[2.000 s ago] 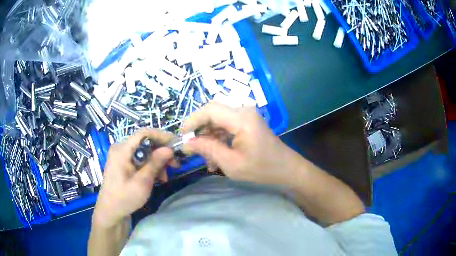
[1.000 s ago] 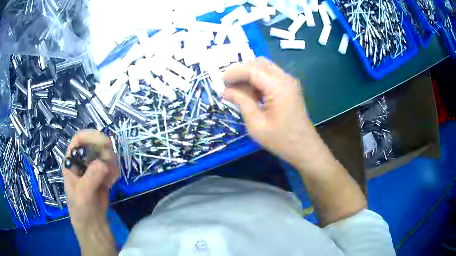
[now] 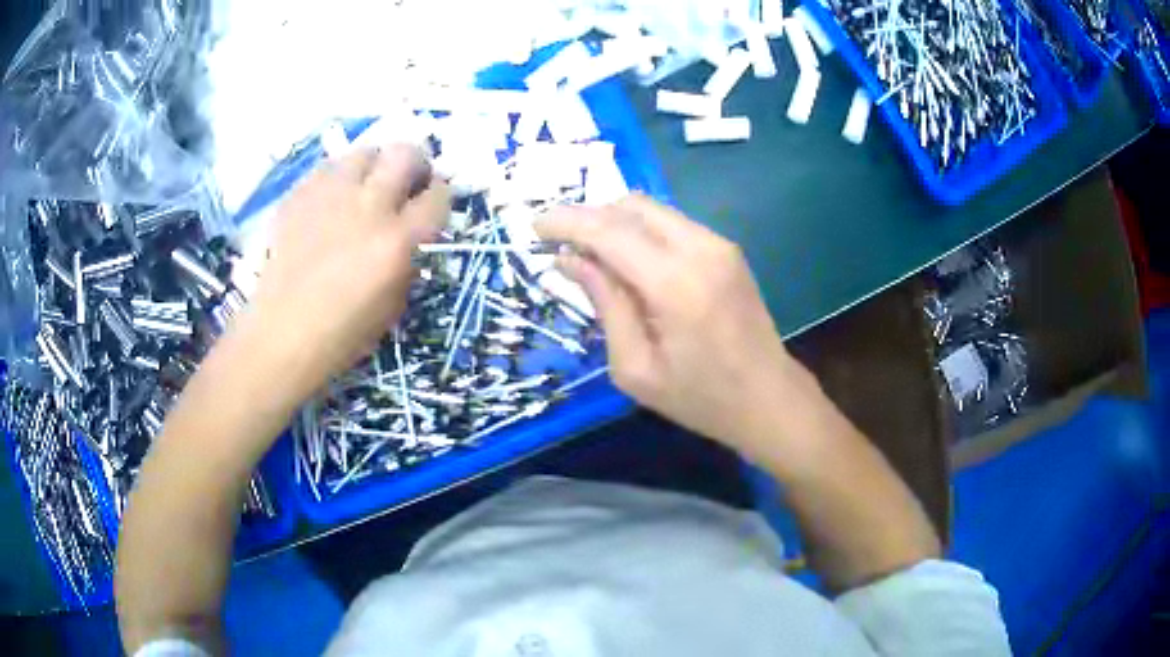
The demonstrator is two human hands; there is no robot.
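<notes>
My left hand (image 3: 336, 250) is over the back left of the middle blue tray (image 3: 481, 469), among the white sleeves (image 3: 565, 173). Its fingers are curled, with a dark tube end showing between them; the rest of its grip is hidden. My right hand (image 3: 680, 315) is over the tray's right side, thumb and forefinger pinching the end of a thin pale stemmed piece (image 3: 481, 247), which points left toward my left hand. More stemmed pieces (image 3: 436, 398) lie heaped at the tray's front.
Metal tubes (image 3: 154, 315) fill the tray at left, with a clear bag (image 3: 109, 103) behind. Loose white sleeves (image 3: 716, 128) lie on the dark green table (image 3: 796, 218). A blue tray of sticks (image 3: 949, 90) is at back right. An open cardboard box (image 3: 1065, 295) is below the table edge.
My left hand has moved from above the tube tray up and right to the white sleeves. My right hand has lowered slightly, and a stemmed piece now shows at its fingertips.
</notes>
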